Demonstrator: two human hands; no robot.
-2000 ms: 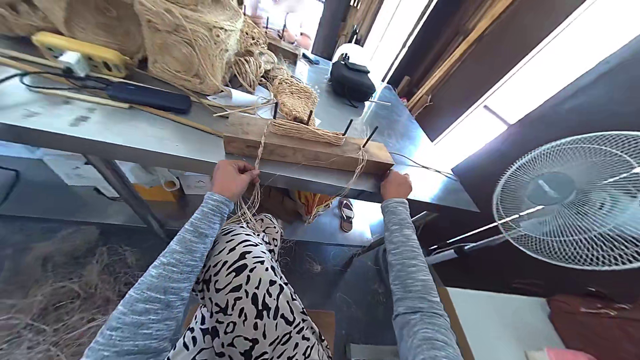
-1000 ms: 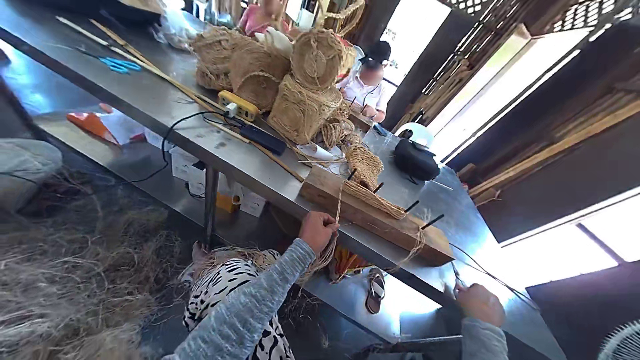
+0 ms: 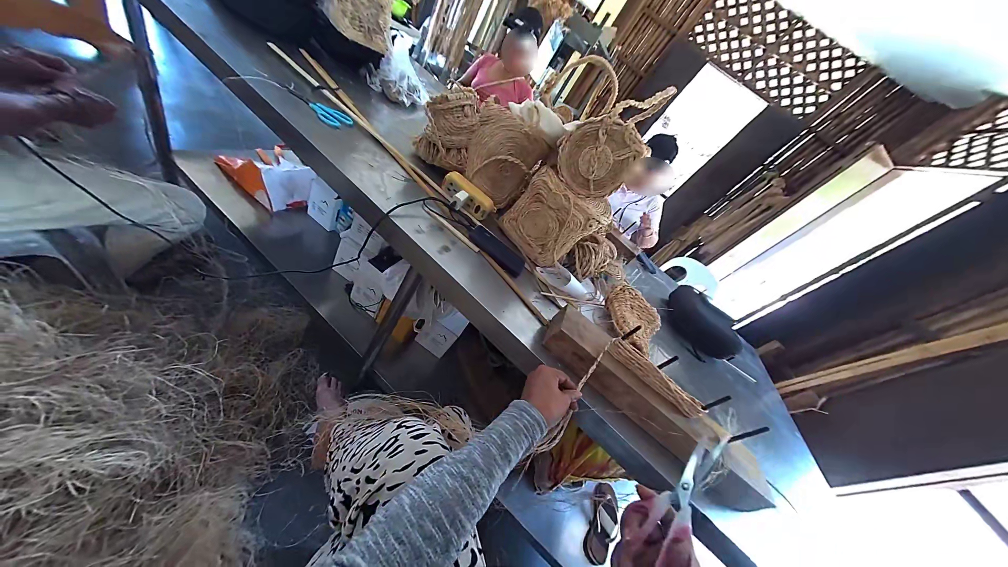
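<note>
My left hand pinches a twisted fibre cord, which runs up to a dark peg at the near end of a wooden block. In my right hand are scissors, their blades apart and pointing up, close to the block's far end and some loose fibres. The block lies along the metal table's edge with several dark pegs standing from it. Beside the pegs stretches a bundle of braided cord. More cord hangs below my left hand.
Woven fibre baskets, a yellow power strip, cane strips and blue-handled scissors lie on the metal table. A black bag sits beyond the block. Loose fibre heaps at left. Other people sit nearby.
My right hand was at the block's end two seconds ago; now it holds scissors below that end. My left hand still holds the cord. The view has swung left and tilted.
</note>
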